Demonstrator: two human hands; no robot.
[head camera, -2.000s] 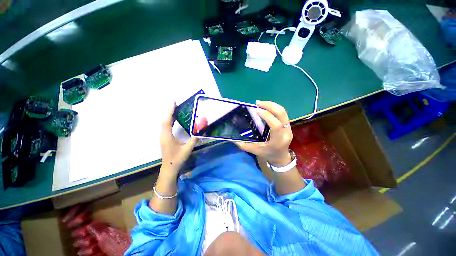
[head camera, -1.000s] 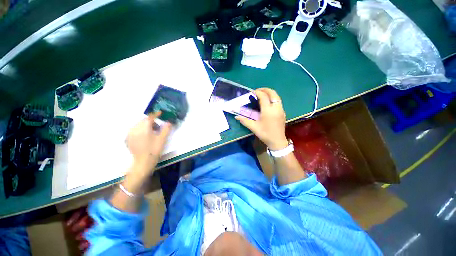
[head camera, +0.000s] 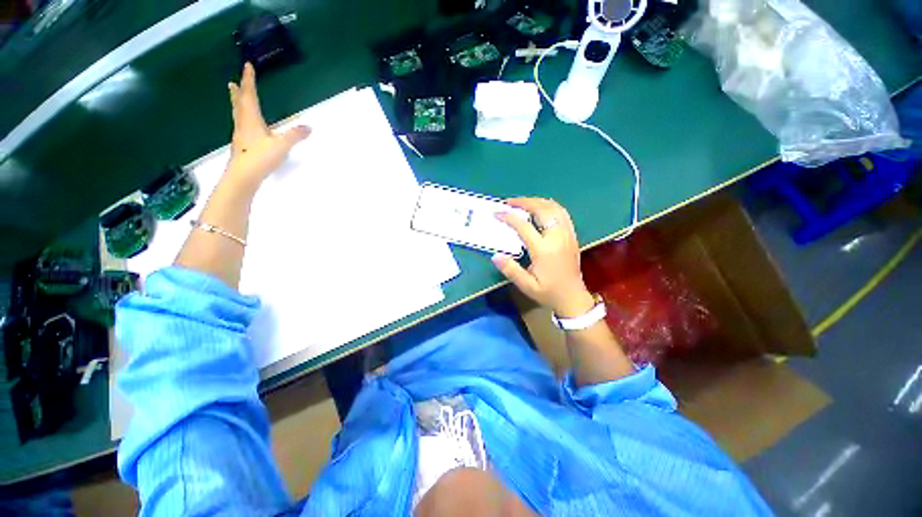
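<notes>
The smartphone (head camera: 467, 218) lies with a bright white screen at the right edge of the white sheets (head camera: 334, 217). My right hand (head camera: 544, 252) is on its right end, fingers over the screen and thumb at the near edge. My left hand (head camera: 259, 136) is stretched out over the far left part of the sheets, fingers spread and empty. A black housing module (head camera: 265, 42) sits on the green bench just beyond its fingertips; whether they touch it is hard to tell.
Green boards (head camera: 170, 192) and black modules (head camera: 45, 348) lie at left. More modules (head camera: 430, 113), a white pad (head camera: 508, 111), a fan (head camera: 586, 76) with a looping cord and a clear bag (head camera: 794, 81) are at the far right. An open carton (head camera: 743, 293) stands below the bench edge.
The dark module has gone from the sheets to the far left of the bench, and my left hand has moved out there. The phone has been lowered, and its screen is now white.
</notes>
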